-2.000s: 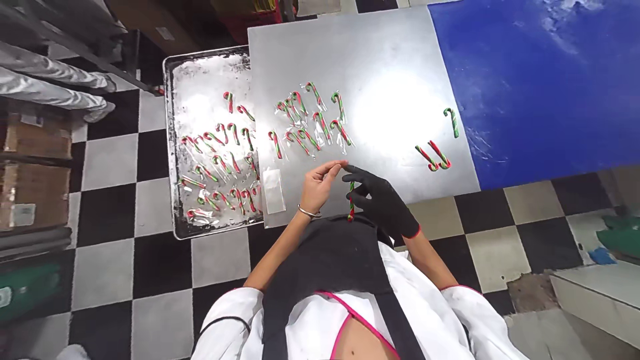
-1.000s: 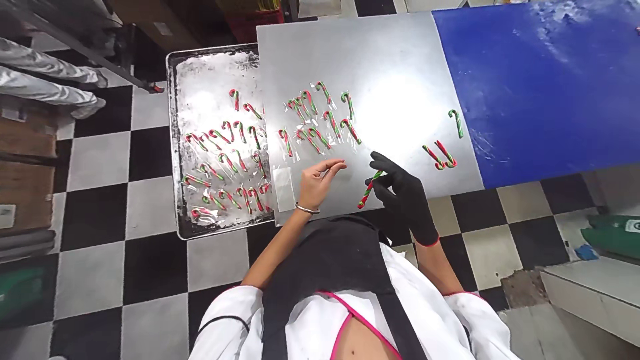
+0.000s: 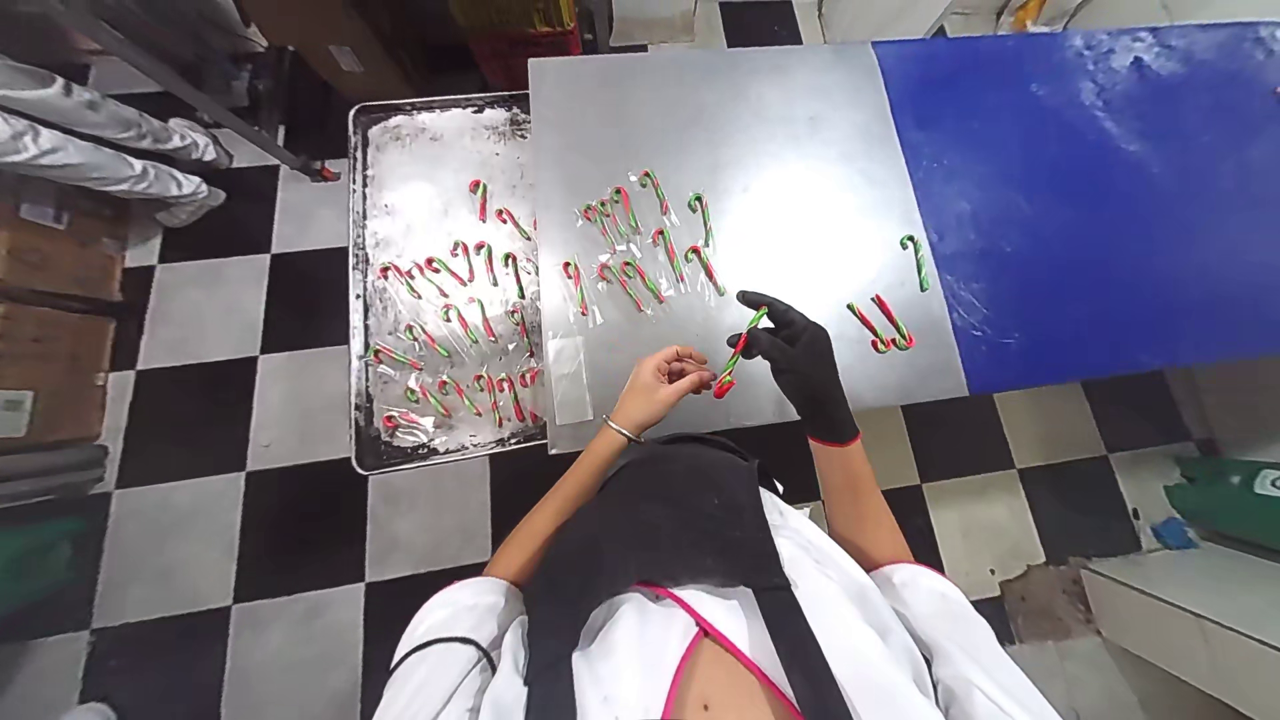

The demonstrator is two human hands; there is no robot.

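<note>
My right hand [image 3: 797, 355], in a black glove, holds a red and green candy cane [image 3: 743, 350] between thumb and finger, its hook end low and toward me. My bare left hand [image 3: 663, 387] is just left of that hook, fingers bent; whether it touches the cane or pinches something thin cannot be told. Wrapped candy canes [image 3: 668, 256] lie in a group on the metal tabletop beyond my left hand. Three candy canes without visible wrapping lie to the right, two side by side [image 3: 881, 325] and one farther off [image 3: 915, 263]. A stack of clear wrappers [image 3: 572, 380] lies at the near left corner.
A metal baking tray [image 3: 362, 300] with rows of wrapped candy canes adjoins the tabletop's left edge. A blue surface [image 3: 1090, 220] continues to the right. Another person's legs [image 3: 105, 140] are at upper left, near cardboard boxes [image 3: 60, 370]. A white ledge [image 3: 1190, 610] stands at lower right.
Both hands were together two seconds ago, then apart. My left hand has since come back close to the cane's hook end. The cane has stayed in my right hand.
</note>
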